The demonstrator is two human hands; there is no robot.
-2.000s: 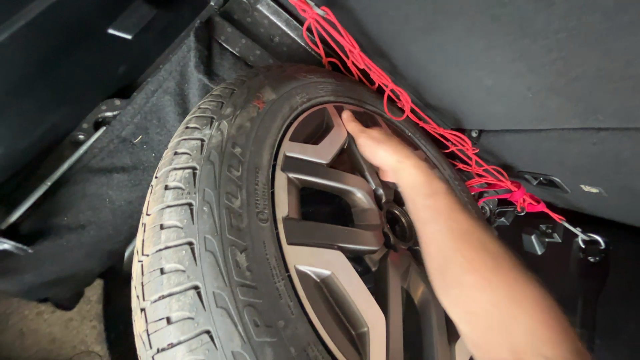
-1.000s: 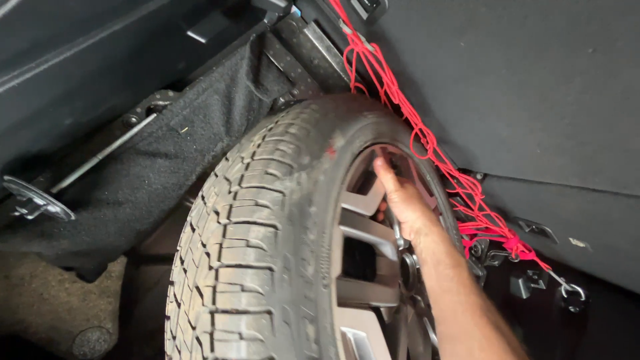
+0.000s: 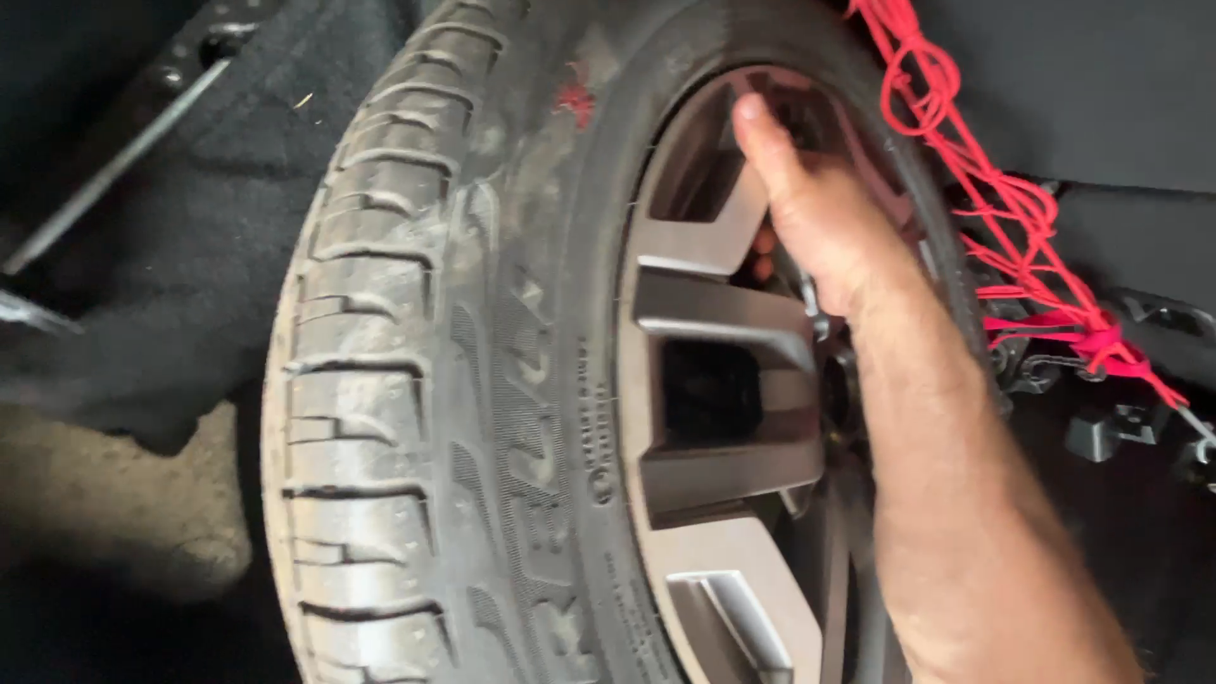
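A Pirelli tire (image 3: 541, 380) stands tilted on a dark surface, mounted on a grey and silver alloy wheel (image 3: 731, 380). From the lower right, my right hand (image 3: 817, 218) reaches to an upper spoke. Its thumb points up along the spoke, and the curled fingers are partly hidden behind it. My left hand is outside the view. A red mark shows on the upper sidewall. Dried dirt dulls the tread.
Tangled red cord (image 3: 1016, 218) runs down the right side to a metal hook (image 3: 1199, 432). Dark panels flank the wheel. At left are black fabric (image 3: 218, 237), a thin metal rod (image 3: 123, 161) and a pale, dusty surface (image 3: 133, 494).
My right hand remains at the upper part of the wheel. The view has shifted and now shows the wheel from closer.
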